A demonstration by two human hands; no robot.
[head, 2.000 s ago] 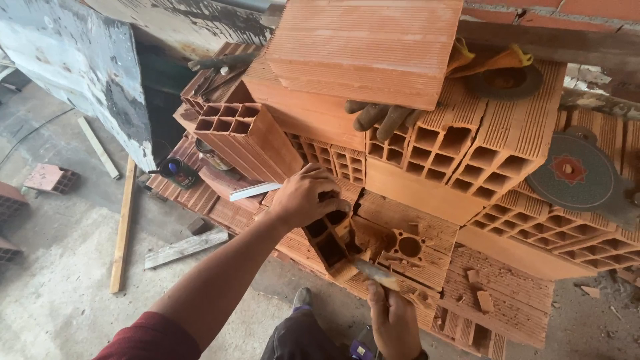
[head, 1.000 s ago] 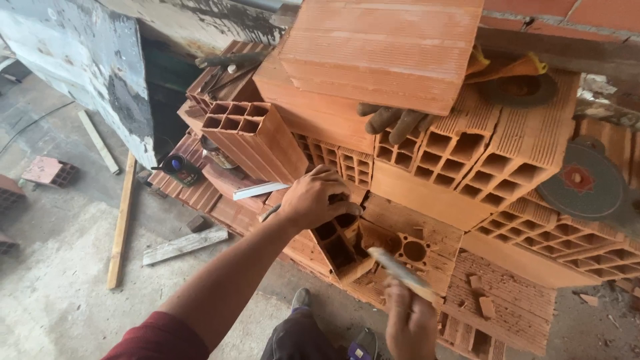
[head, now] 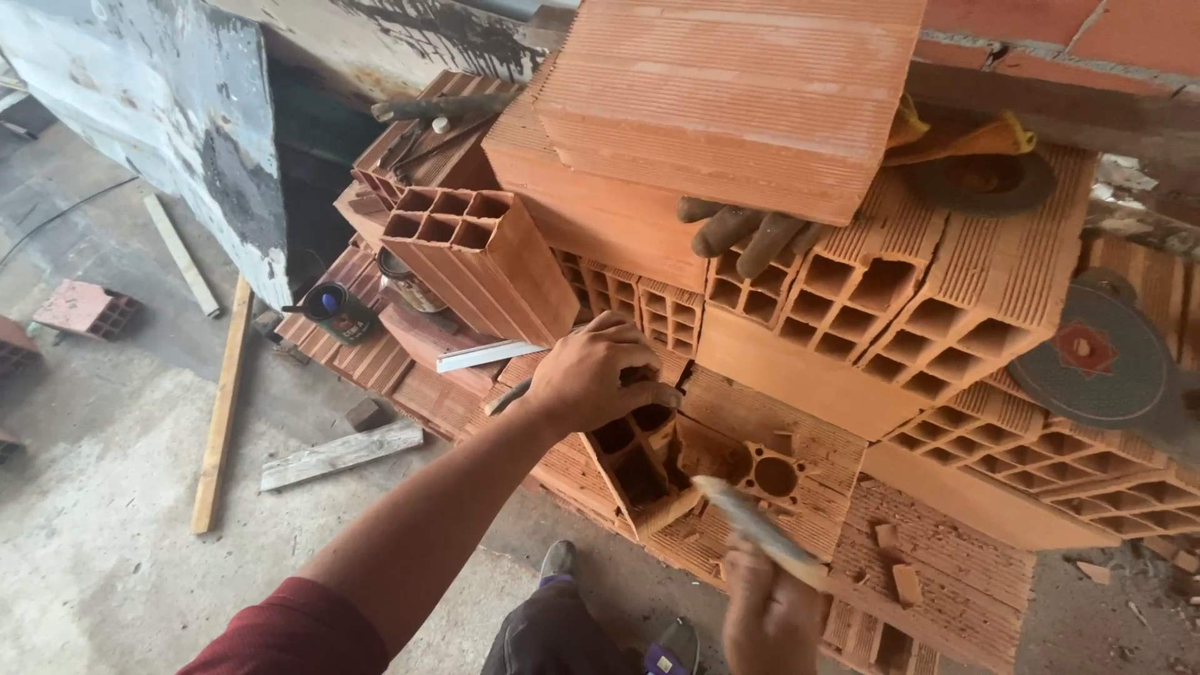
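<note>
My left hand (head: 605, 375) grips the upper end of a hollow clay brick (head: 647, 469) whose open cells face up; its broken edge is on the right side. In my right hand (head: 773, 600) is a flat, light-coloured tool (head: 759, 530), blurred, its tip close to the brick's right side; its exact kind cannot be told. Just right of the brick lies a clay piece with a round hole (head: 776, 476). Clay fragments (head: 907, 583) are scattered on the ribbed bricks beneath. A metal strip (head: 489, 355) lies left of my left hand.
Stacked hollow bricks (head: 722, 103) rise ahead, with a dark glove (head: 750, 234) beneath the top one. Cutting discs (head: 1092, 361) rest at the right. A dark cup (head: 330, 312) and a can (head: 412, 281) stand at the left. Wooden strips (head: 223, 412) lie on the concrete floor.
The right hand and its tool have shifted a little to the right of where they were two seconds ago. The left hand stays on the brick.
</note>
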